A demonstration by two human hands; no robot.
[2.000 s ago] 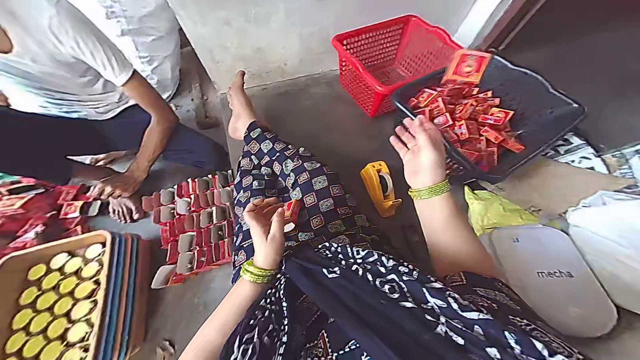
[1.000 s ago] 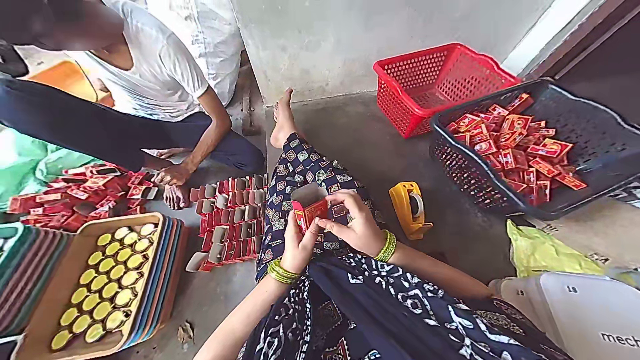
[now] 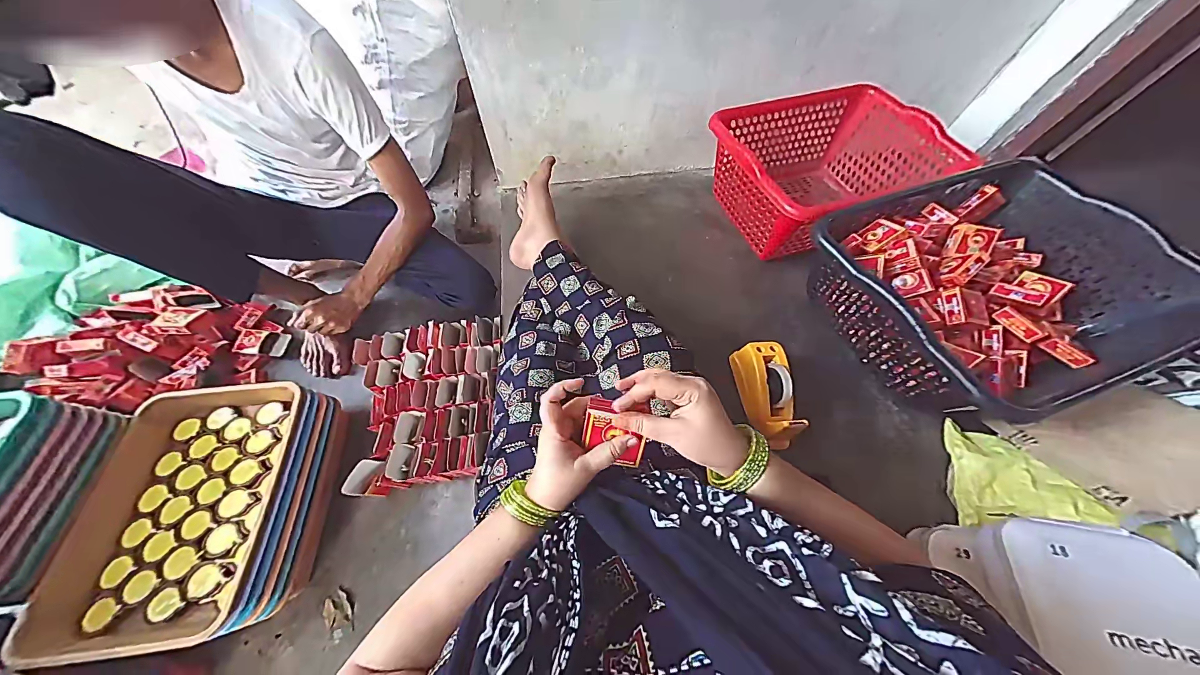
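A small red printed carton (image 3: pixel 600 427) is held upright above my lap between both hands. My left hand (image 3: pixel 567 445) grips its left side and lower edge with thumb and fingers. My right hand (image 3: pixel 680 412) has its thumb and fingertips at the carton's top and right side, where the flap looks folded down. Left of my leg stand rows of red cartons with raised grey flaps (image 3: pixel 431 403). A yellow tape dispenser (image 3: pixel 764 394) lies on the floor at my right.
A black plastic basket (image 3: pixel 1097 398) holds many red cartons. Behind it is a red basket (image 3: pixel 769 202). Stacked trays, the top one tan (image 3: pixel 80 534) with round yellow-topped items, stand at left. A co-worker's hand (image 3: pixel 328 314) is beside a carton pile (image 3: pixel 159 342). A white lid (image 3: pixel 1069 562) is lower right.
My right hand came from beside the black basket to meet my left hand at a carton. A second ago the carton's grey flap stood up; now no raised flap shows on it.
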